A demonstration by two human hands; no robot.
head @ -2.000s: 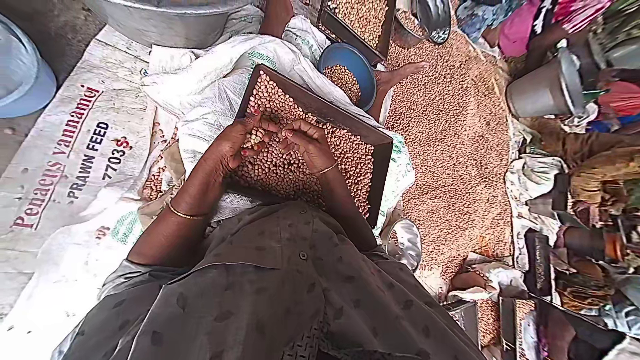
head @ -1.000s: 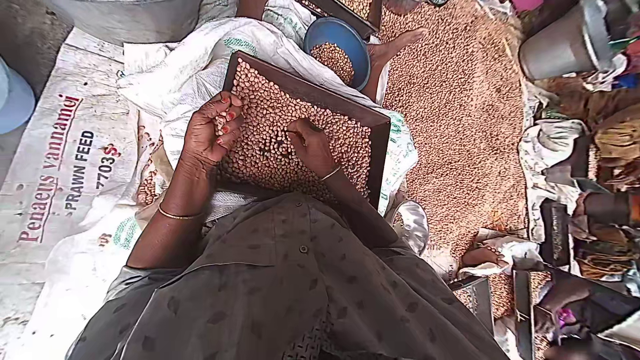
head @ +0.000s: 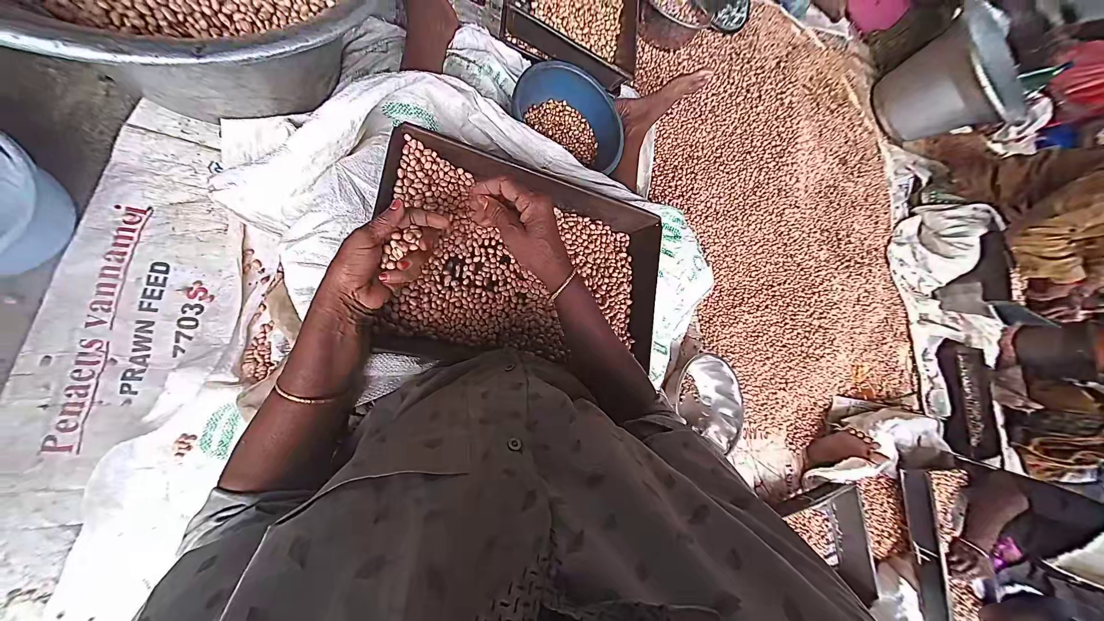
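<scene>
A dark rectangular tray (head: 645, 285) of pinkish-brown nuts or kernels (head: 517, 319) lies across my lap, on white woven sacking. My left hand (head: 379, 250) is over the tray's left side, palm up, its fingers curled round a small heap of paler kernels (head: 402, 248). My right hand (head: 522, 220) hovers over the upper middle of the tray, thumb and fingertips drawn together; whether a kernel is between them cannot be told. A few dark pieces or gaps show among the kernels below the hands.
A blue bowl (head: 608, 112) with kernels stands just beyond the tray, by a bare foot. A large metal basin (head: 233, 78) is at upper left, a pale bucket (head: 34, 207) at left. Kernels (head: 776, 190) cover the sheet at right. Co-workers' limbs, trays and a grey bucket (head: 940, 82) are farther right.
My right hand has moved up from the middle of the tray, nearer my left hand. My left hand has lowered and turned, showing the kernels in it.
</scene>
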